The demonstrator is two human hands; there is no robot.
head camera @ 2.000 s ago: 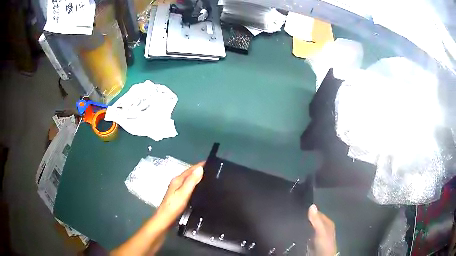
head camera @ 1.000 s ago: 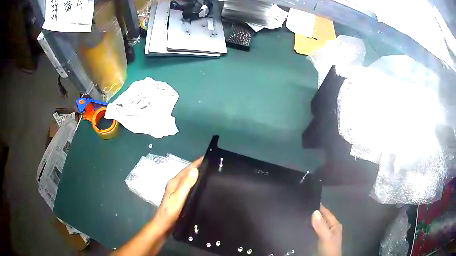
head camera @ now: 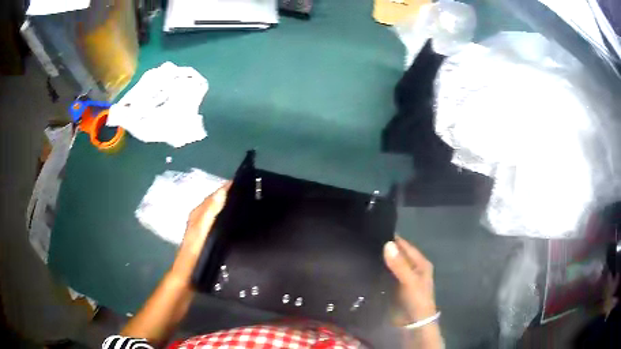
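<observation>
A black finned metal housing [head camera: 299, 238] is held close in front of me, its smooth recessed face up, with small bright holes or screws along the near and far edges. My bare left hand [head camera: 203, 228] grips its left end. My bare right hand [head camera: 410, 272] grips its right end, with the thumb at the edge. The underside and most fingers are hidden. A small flat pile of bubble bags [head camera: 173, 204] lies on the green bench, partly behind my left hand.
At the left are a white rag [head camera: 167, 105] and an orange tape dispenser [head camera: 102, 129]. At the right, a large bubble bag heap [head camera: 524, 136] lies beside black parts [head camera: 422, 102]. Papers [head camera: 221, 13] are at the back; a red printed sheet [head camera: 575, 272] is at the right.
The view has tipped down and shifted, so bench items sit higher and further left. A red checked garment and striped cuff now show at the bottom. Both hands still hold the housing.
</observation>
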